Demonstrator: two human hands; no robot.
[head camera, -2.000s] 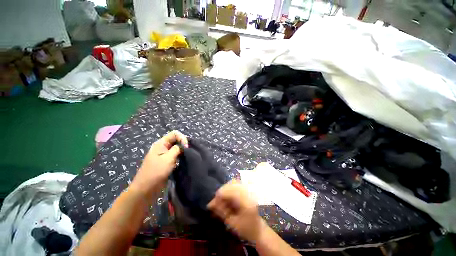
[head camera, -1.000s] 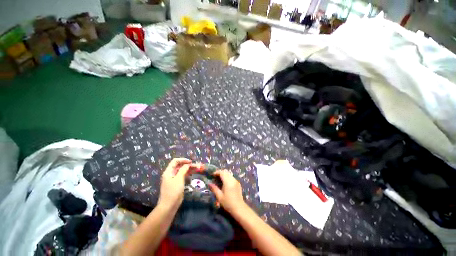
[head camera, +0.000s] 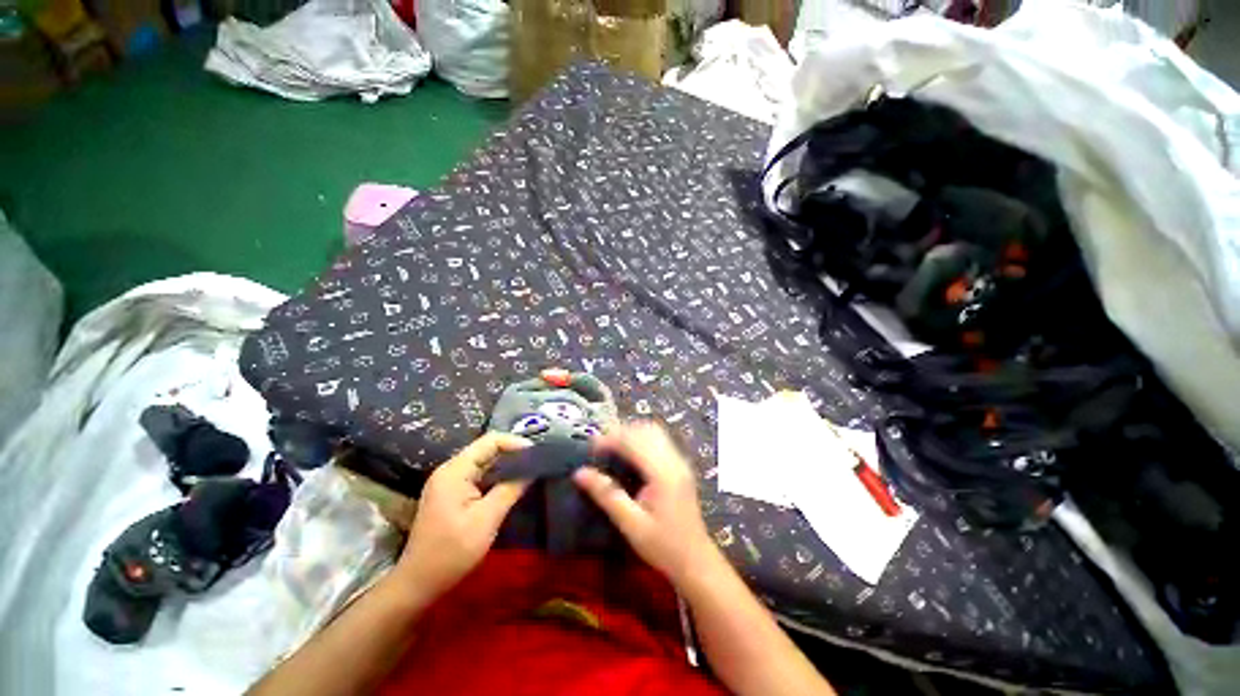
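Observation:
A grey cartoon bag (head camera: 555, 405) with white eyes and an orange-red spot lies at the table's near edge, its face up. My left hand (head camera: 469, 496) grips the left end of a dark grey-black part of the bag below the face. My right hand (head camera: 653, 492) grips the right end of the same part, thumb and fingers pinched on it. Both hands are bare. The bag's lower part hangs between my hands, partly hidden by them. I cannot make out a tool in either hand.
The cloth-covered table (head camera: 449, 292) lies ahead. White paper sheets (head camera: 762, 449) and a red pen (head camera: 877, 488) are right of my hands. A heap of dark bags (head camera: 979, 326) spills from a white sack (head camera: 1142, 177). A floor sack (head camera: 68, 408) holds dark bags at lower left.
The view has tilted down. The bag was held bunched at first, then with its face between both hands; now it lies face up and my hands have shifted to its darker lower part.

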